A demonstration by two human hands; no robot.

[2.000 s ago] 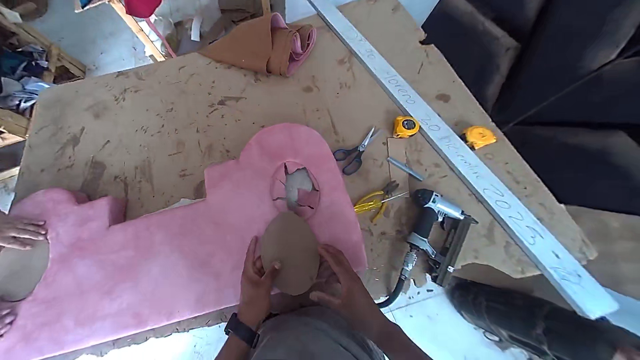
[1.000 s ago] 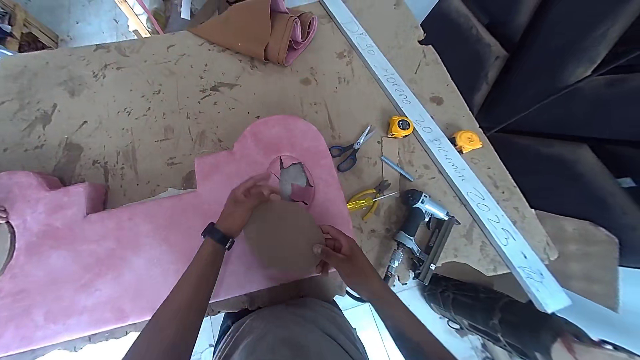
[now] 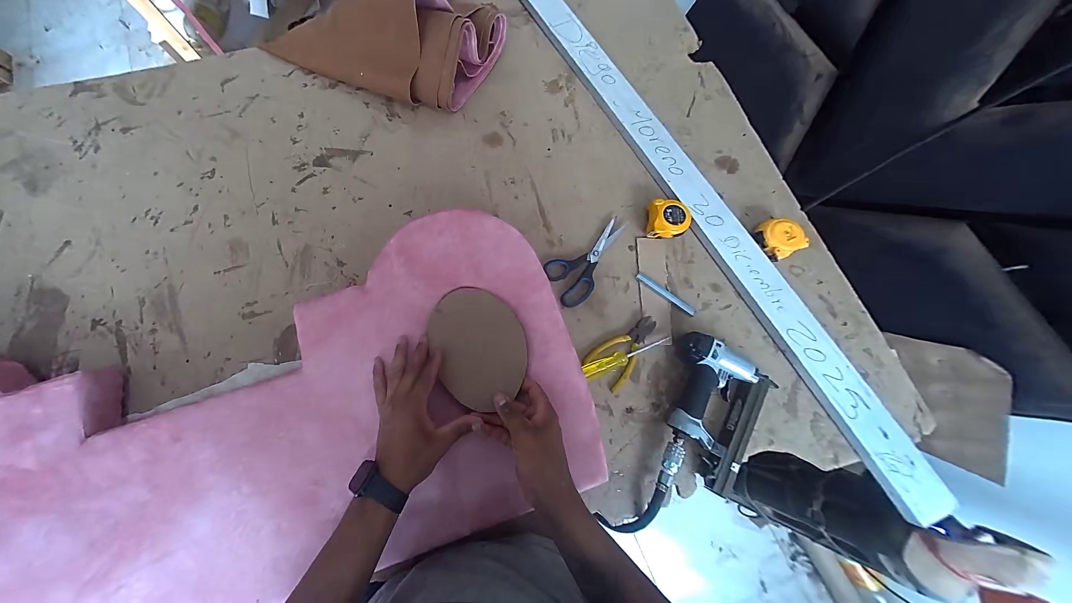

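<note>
An oval brown cardboard piece [image 3: 477, 347] lies over the rounded end of a pink fabric-covered panel [image 3: 456, 251], and the cut opening seen earlier there is hidden. My right hand [image 3: 532, 427] pinches the oval's lower edge between thumb and fingers. Flat on the pink fabric, my left hand [image 3: 410, 410] has its fingers spread at the oval's left side and its thumb reaching toward the right hand. It wears a dark wristwatch [image 3: 378, 487]. Black-handled scissors [image 3: 584, 266] lie just right of the panel.
Yellow-handled cutting pliers [image 3: 626, 352], a yellow screwdriver [image 3: 607, 363], a pneumatic stapler [image 3: 720, 394] and two yellow tape measures [image 3: 668, 218] lie right. A long pale bar [image 3: 737, 251] bearing handwriting crosses the table [image 3: 218, 209]. Rolled brown fabric [image 3: 394, 54] sits at the back. Dark upholstery [image 3: 930, 159] stands beyond.
The cardboard oval has moved up from near my body onto the panel's opening, covering it. My left hand has come off its top edge and down onto the pink fabric.
</note>
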